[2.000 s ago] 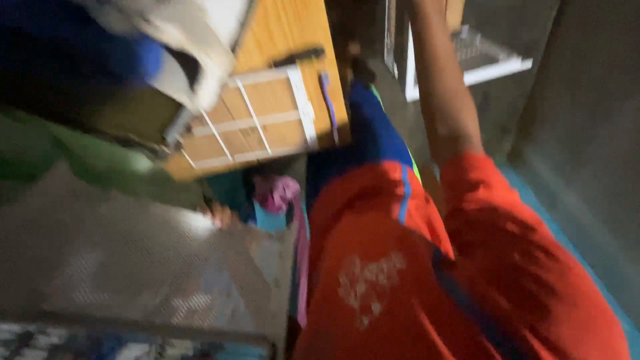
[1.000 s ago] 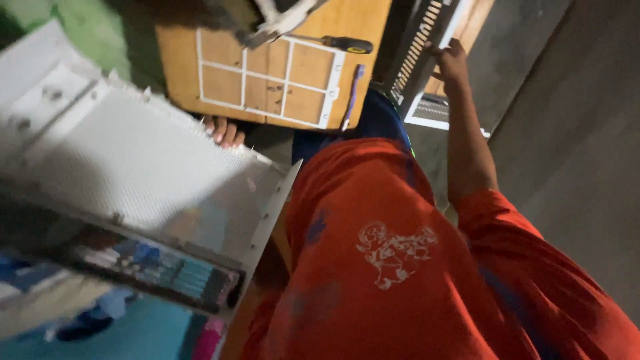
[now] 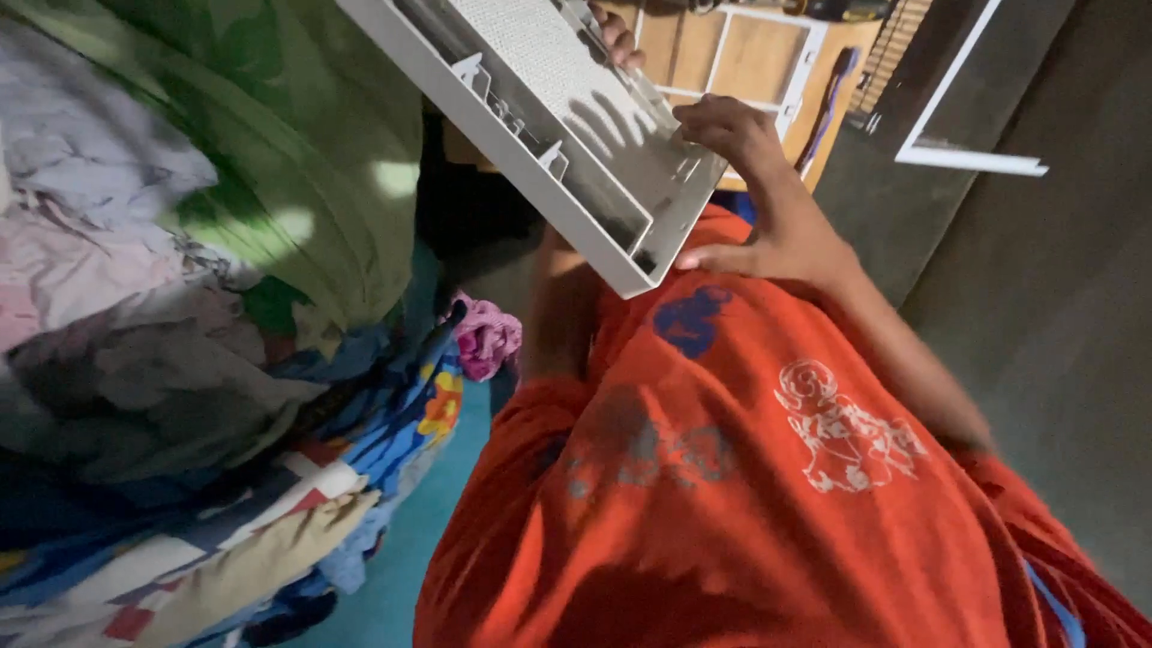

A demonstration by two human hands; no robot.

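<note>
A white plastic casing panel (image 3: pixel 576 189) with a raised rim, inner clips and a fine mesh is tilted in front of my red shirt. My left hand (image 3: pixel 618 38) holds its far edge; only the fingers show, the palm hidden behind the panel. At the panel's right-hand end, my right hand (image 3: pixel 765 180) has its fingers on the upper edge and its thumb by the lower corner. Beyond the panel, a white grid frame (image 3: pixel 720 45) lies on a wooden board (image 3: pixel 828 117), with a purple toothbrush-like brush (image 3: pixel 826 108) beside it and a black-and-yellow screwdriver handle (image 3: pixel 841 9) above.
Piled clothes (image 3: pixel 162 360) and a green patterned cloth (image 3: pixel 297 162) fill the left side. A pink bunched cloth (image 3: pixel 489 337) lies near my left arm. A slatted part (image 3: pixel 891 63) and a white-edged frame (image 3: pixel 972 160) are at the upper right, beside a dark wall (image 3: pixel 1062 270).
My right hand has left the slatted part at the upper right and come to the panel. The panel has turned, showing its rimmed, clipped side. The view has shifted toward the clothes.
</note>
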